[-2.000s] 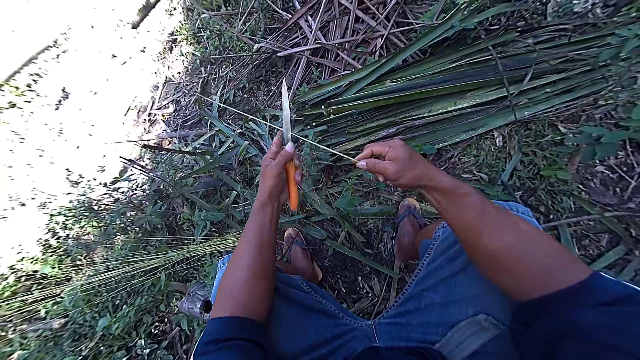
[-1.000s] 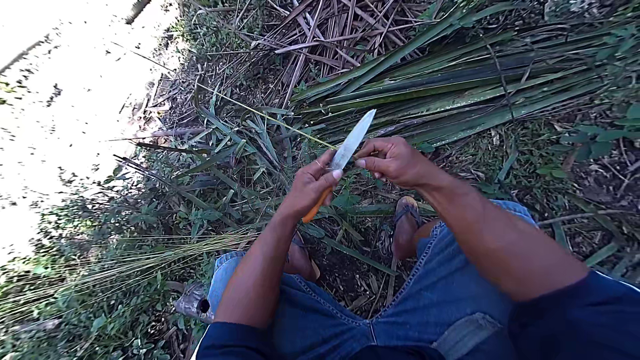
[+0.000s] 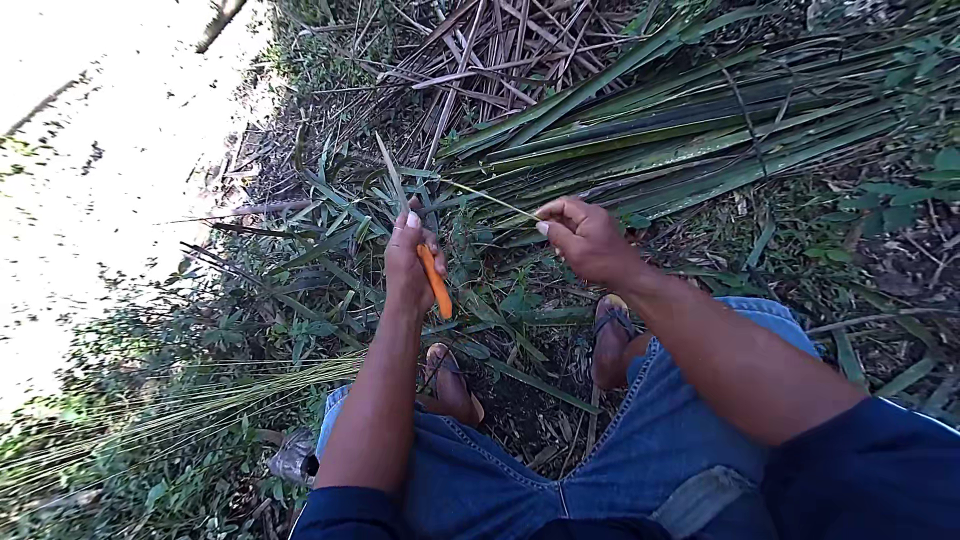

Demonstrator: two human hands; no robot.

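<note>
My left hand (image 3: 411,259) is closed round the orange handle of a knife (image 3: 435,281), whose blade (image 3: 391,171) points up and slightly left. My right hand (image 3: 589,238) pinches the end of a thin pale green leaf rib (image 3: 491,199) between thumb and fingers. From there the rib runs up and left toward the blade; a strip of green leaf shows near its far part. Whether the blade touches the rib cannot be told.
Long green palm leaves (image 3: 675,142) lie at upper right, with dry brown leaf strips (image 3: 517,45) beyond. A bundle of thin ribs (image 3: 195,405) lies at lower left, near a grey container (image 3: 295,456). My sandalled feet stand among cut leaves on the ground.
My left hand with the knife has moved left, away from my right hand, after the two were close together one second ago. The blade has swung from leaning right to leaning left.
</note>
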